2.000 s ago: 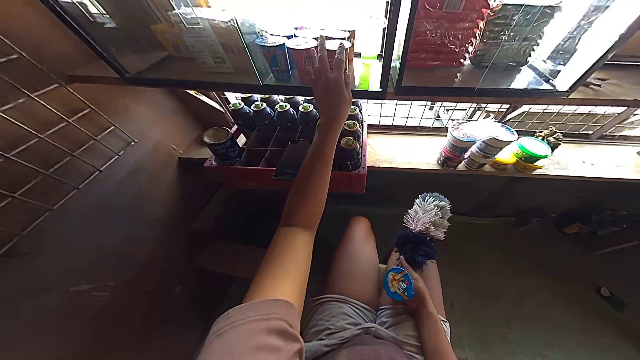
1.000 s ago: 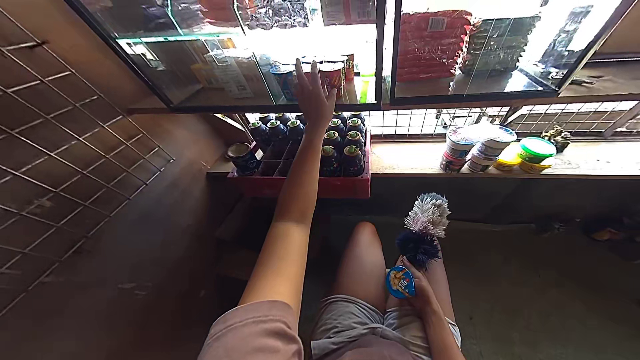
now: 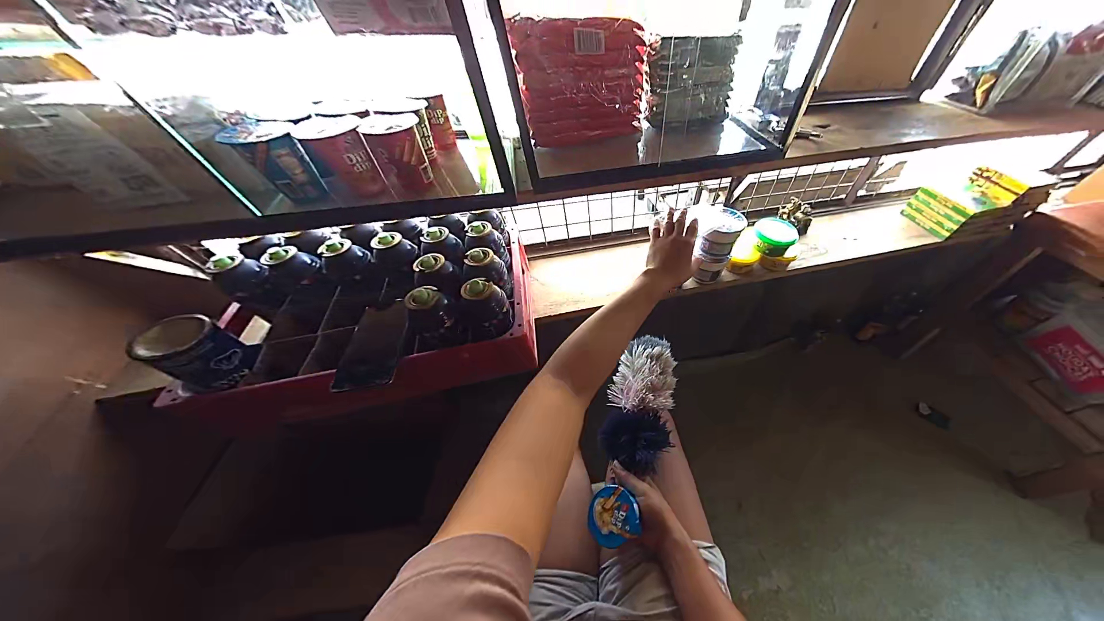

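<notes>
My left hand (image 3: 670, 248) reaches forward to the sill, at the left side of the stacked round tubs (image 3: 721, 231). Its fingers overlap a pale tub, and whether they grip it is hidden. Near my lap, my right hand (image 3: 645, 509) holds a small snack cup with a blue lid (image 3: 615, 516). The same hand also has a fluffy duster (image 3: 642, 375), pale at the top and dark blue below, standing up between my knees. Beside the tubs sit yellow containers, one with a green lid (image 3: 776, 231). More snack cups (image 3: 345, 151) stand behind glass at the upper left.
A red crate (image 3: 466, 366) of dark bottles (image 3: 483, 306) stands at the left, with a dark mug-like container (image 3: 194, 349) at its corner. The display case's lower frame (image 3: 345, 216) overhangs the sill. Yellow-green boxes (image 3: 949, 211) lie at the right.
My left hand has moved from the cups in the display case rightward to the tubs on the sill. My right hand still holds the cup and duster. The view has shifted.
</notes>
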